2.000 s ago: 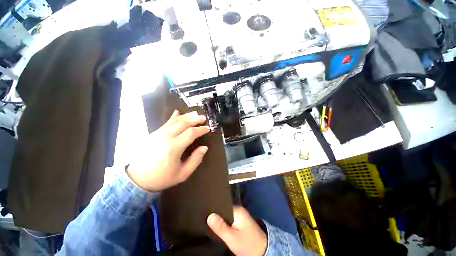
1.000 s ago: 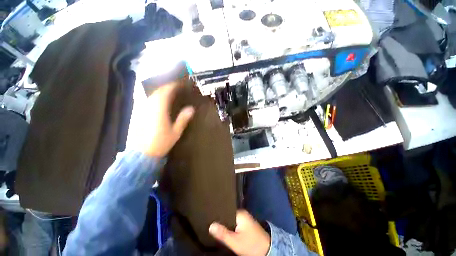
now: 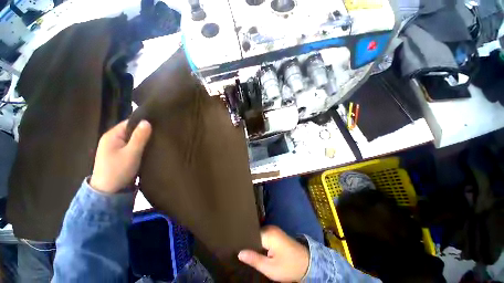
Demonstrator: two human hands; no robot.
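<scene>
A dark brown cloth panel spreads over the white table's front edge, its right side beside the needle area of the overlock machine. My left hand grips the panel's left edge between thumb and fingers. My right hand holds its lower right edge below the table edge, thumb on top. The fingers under the cloth are hidden. The panel's lower end runs out of the picture.
A large folded brown garment lies at left. A yellow basket with dark cloth is below right, a blue basket below left. Red and yellow sticks and black cloth lie right of the machine.
My left hand has moved from beside the needle area to the left and pulled the panel's edge out. The panel is spread wider. My right hand still holds the lower edge.
</scene>
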